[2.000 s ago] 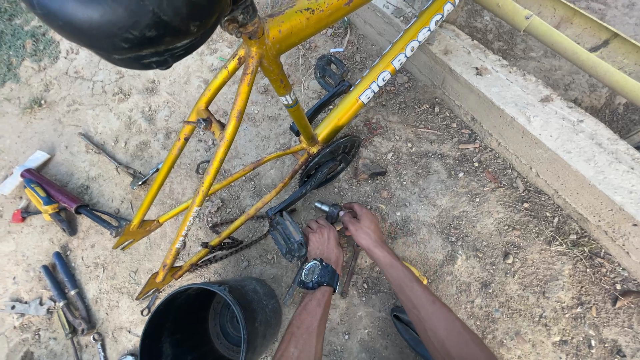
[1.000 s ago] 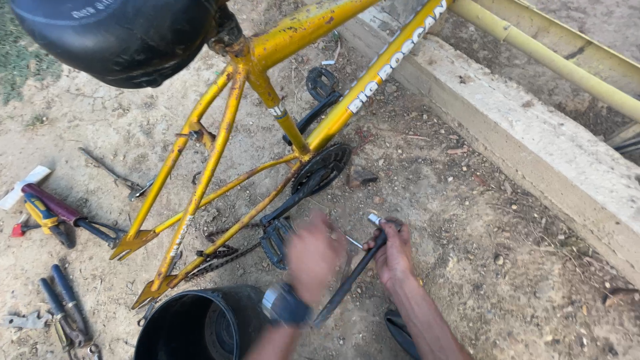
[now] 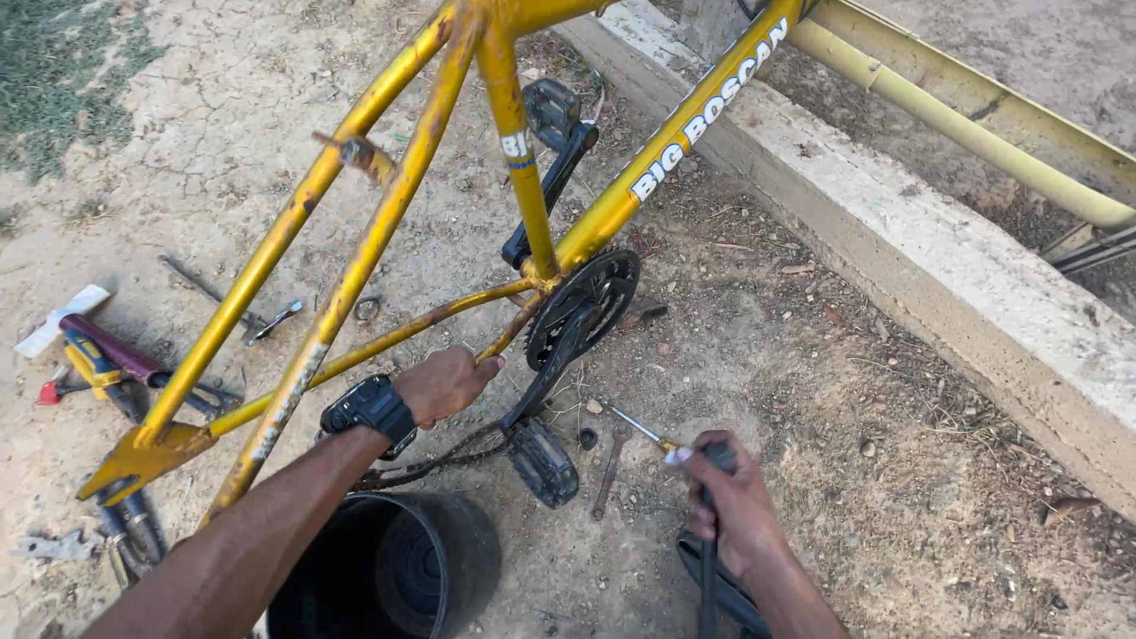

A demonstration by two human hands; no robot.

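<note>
My left hand, below a wrist watch, is closed around the chainstay of a rusty yellow bicycle frame, just behind the black chainring. My right hand grips a black-handled tool whose shaft runs down out of view, together with a thin screwdriver that points up and left. Between the hands lie a pedal on its crank arm, a rusty wrench and a small black round part on the ground. A loose chain passes behind the pedal.
A black bucket stands below the pedal. Pliers, a purple-handled tool and other tools lie on the dirt at left. A concrete curb crosses the right side, with a yellow metal beam beyond it. The second pedal is raised.
My left hand has moved from beside the pedal onto the chainstay. My right hand has moved away from the pedal, with the tools in it. The view has shifted closer to the frame.
</note>
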